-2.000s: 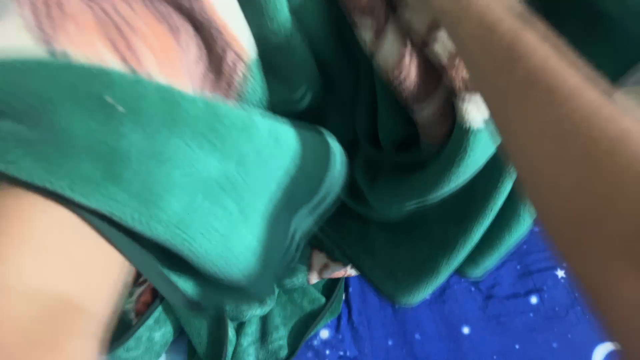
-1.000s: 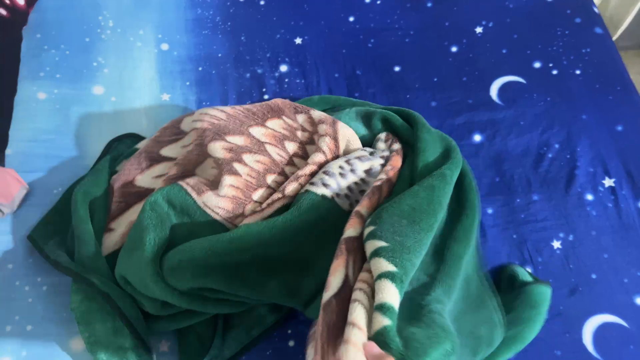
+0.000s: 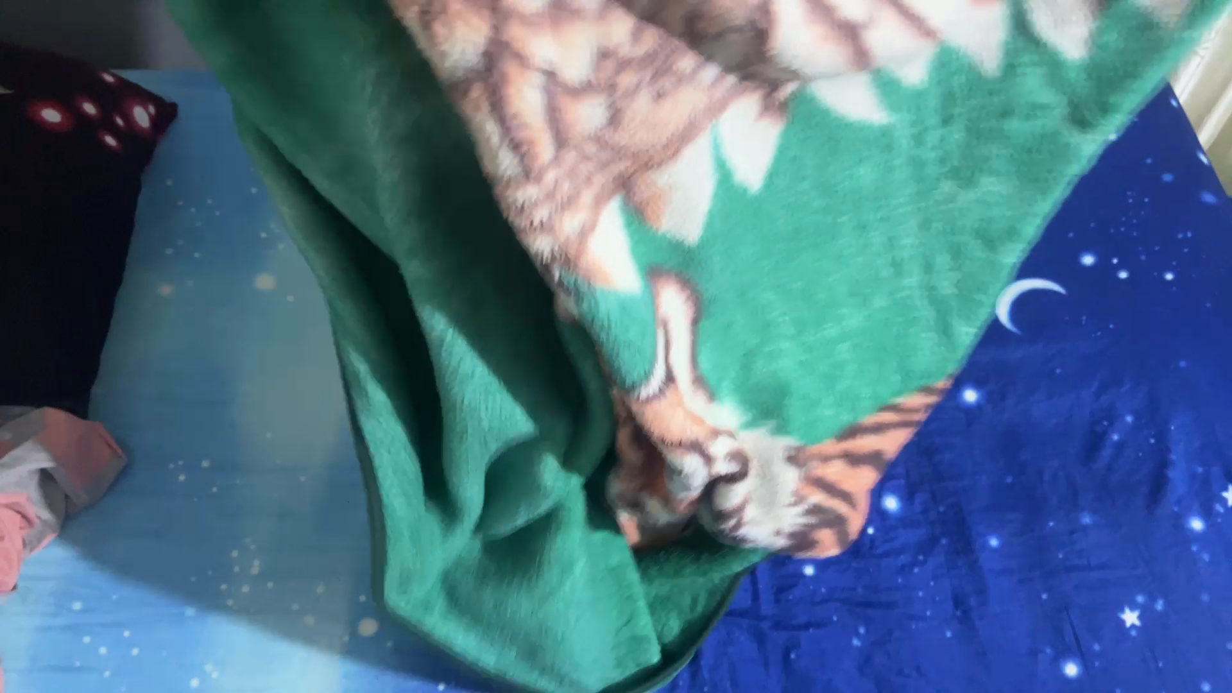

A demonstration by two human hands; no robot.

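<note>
A green plush blanket (image 3: pixel 847 289) with a brown-and-white feather pattern and an orange tiger-stripe patch hangs in front of me, spanning the middle of the view from the top edge down. Its upper part runs out of the frame. The lower folds bunch near the bottom centre, over a blue bedsheet (image 3: pixel 1039 500) printed with stars and moons. Neither my left hand nor my right hand shows, so what they hold is hidden from this view.
A dark pillow (image 3: pixel 58 231) with red-and-white spots lies at the left edge. Below it is a crumpled pink and grey cloth (image 3: pixel 58 472). A pale ribbed surface (image 3: pixel 1208 87) shows beyond the sheet's edge at the upper right.
One second ago the blanket lay bunched on the sheet; now it hangs raised and more spread out. The arms visible two seconds ago are out of view.
</note>
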